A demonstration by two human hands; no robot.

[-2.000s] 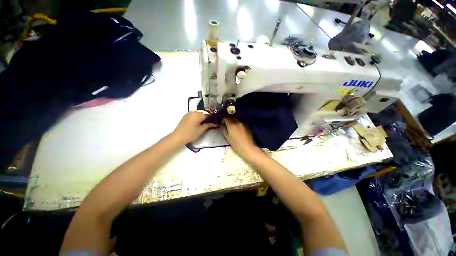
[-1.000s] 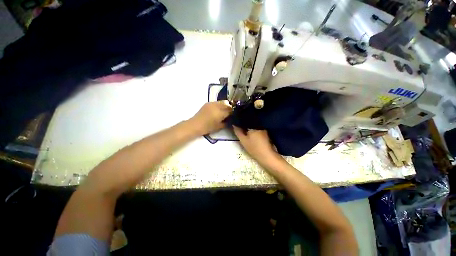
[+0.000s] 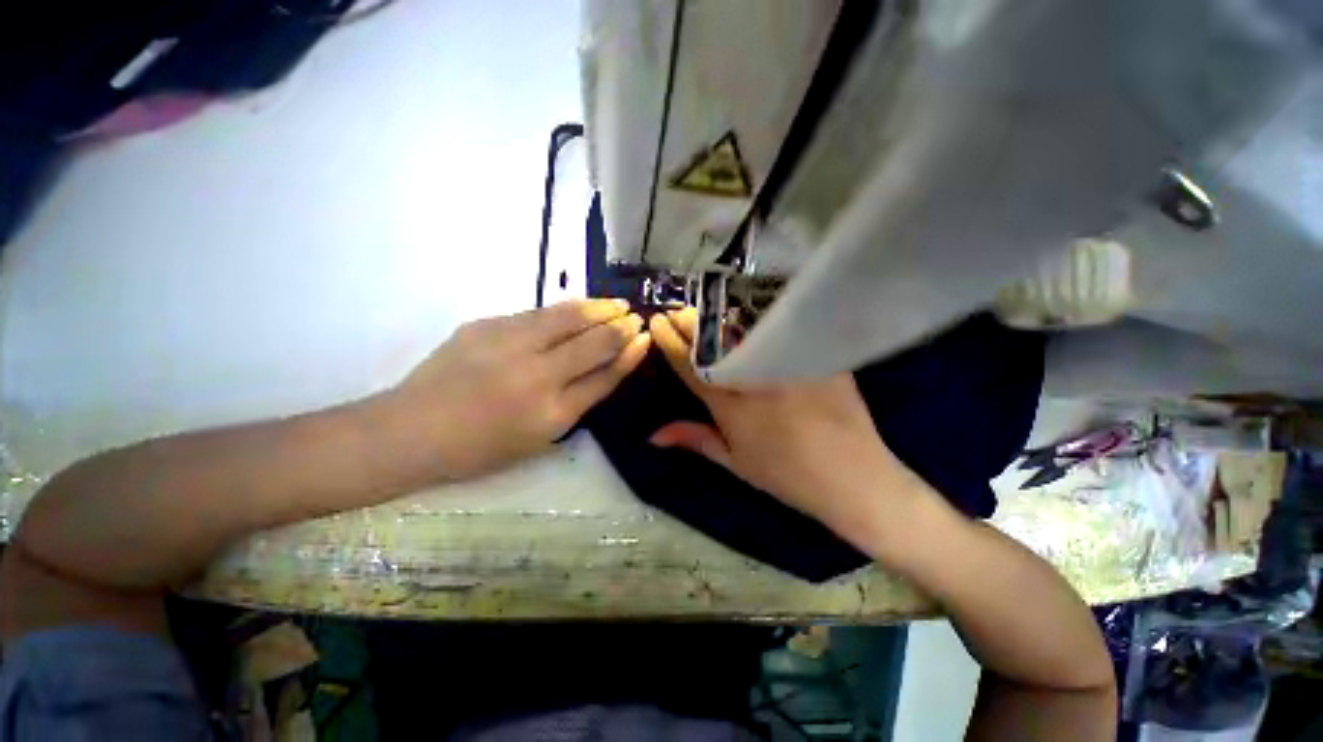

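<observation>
The white sewing machine head (image 3: 929,160) with a yellow warning triangle fills the upper right, very close. A navy-black garment piece (image 3: 943,406) lies under the presser foot (image 3: 668,290) and spreads right and toward the front edge. My left hand (image 3: 508,377) presses the cloth with its fingertips just left of the foot. My right hand (image 3: 769,435) lies on the cloth just right of it, fingertips close to the left ones, partly hidden by the machine head. The needle point cannot be made out.
Dark garments (image 3: 73,58) with a pink strip (image 3: 153,116) lie at the upper left. Snips with pink-red handles (image 3: 1081,452) and brown paper pieces (image 3: 1245,500) lie at the right of the white table (image 3: 290,276). Its worn front edge (image 3: 508,565) runs below my forearms. Clear plastic bags (image 3: 1204,667) are lower right.
The view has moved in close over the needle area. The cloth now reaches nearer the front edge. Both hands remain at the foot, with my fingertips closer together.
</observation>
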